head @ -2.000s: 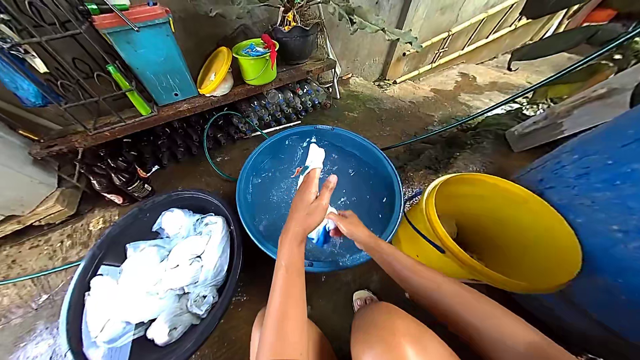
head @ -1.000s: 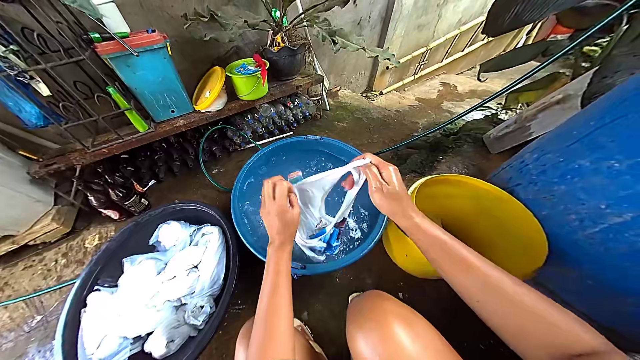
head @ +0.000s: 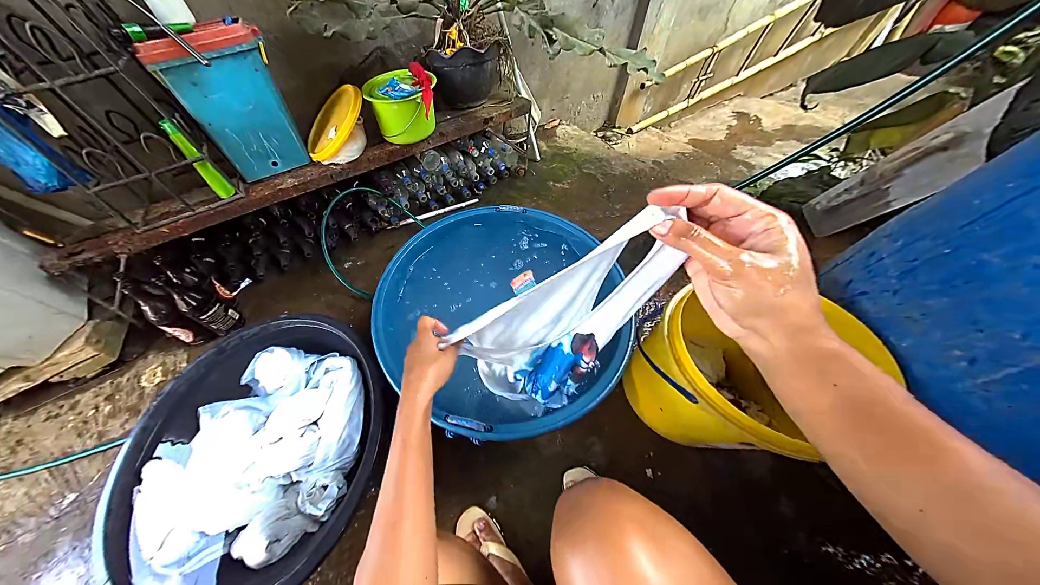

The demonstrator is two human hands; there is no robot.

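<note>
A wet white garment with a blue and red print (head: 540,313) is stretched over the blue plastic basin (head: 406,268), its lower part in the water. My left hand (head: 429,357) grips one edge low on the left, near the basin's front rim. Higher up and to the right, my right hand (head: 731,252) pinches the narrow top of the cloth between thumb and fingers, with suds on the palm. A small orange and white item (head: 522,282) shows behind the cloth; what it is I cannot tell. Wet white clothes (head: 268,455) lie heaped in a black tub (head: 191,390).
The yellow bucket (head: 674,382) stands close to the basin's right, beside a large blue drum (head: 942,292). Behind is a wooden bench (head: 284,183) with a lime green pail (head: 402,114) and bottles (head: 431,175) underneath. A green hose (head: 325,236) runs behind the basin.
The cloth was bunched between both hands, then spread open, and is now pulled out long. My right hand has moved up and away from my left.
</note>
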